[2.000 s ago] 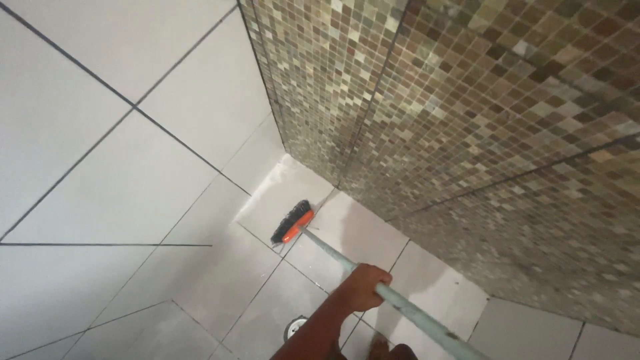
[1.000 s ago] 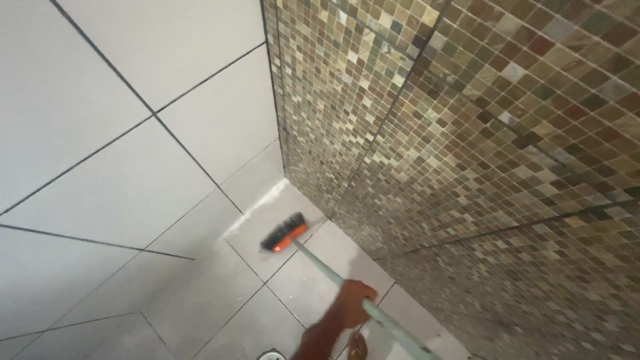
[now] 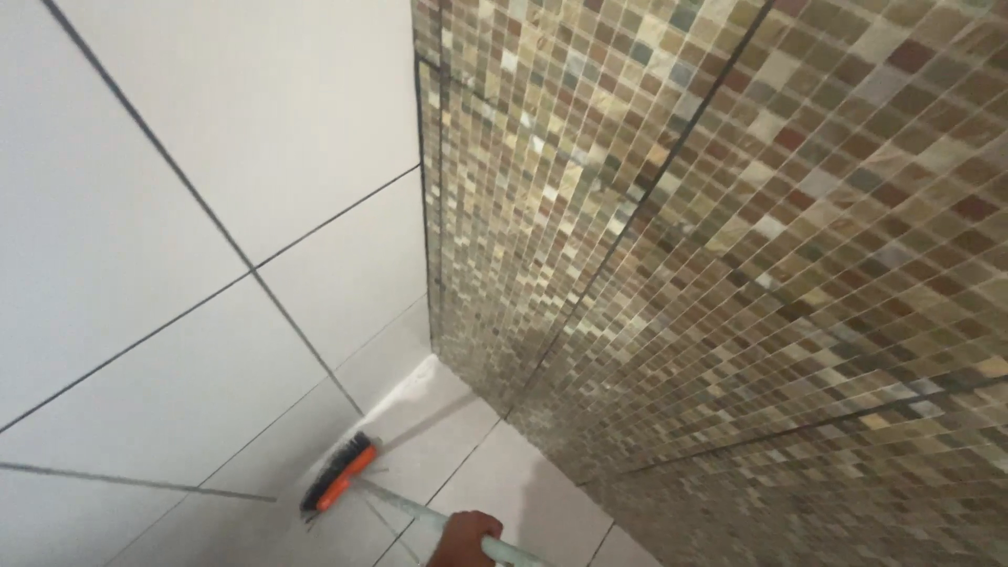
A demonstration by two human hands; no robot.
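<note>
My left hand (image 3: 470, 537), cut off by the bottom edge, is closed around the pale green pole (image 3: 512, 554) of a broom. From the hand the pole runs up and left to the orange broom head (image 3: 346, 476). Its dark bristles (image 3: 321, 482) face the white tiled wall and are low down, near where the wall meets the floor. My right hand is out of the frame, as is the far end of the pole.
Large white tiles with dark joints cover the left wall (image 3: 331, 213). A mosaic-tiled wall (image 3: 669, 299) fills the right side. Both meet at a corner above the pale tiled floor (image 3: 472, 465), where a whitish strip (image 3: 402, 390) lies along the wall's foot.
The broom head has moved away from the corner, leftward along the foot of the white wall. My left hand stays closed on the pole. The view has tilted up; the floor drain seen earlier is out of frame.
</note>
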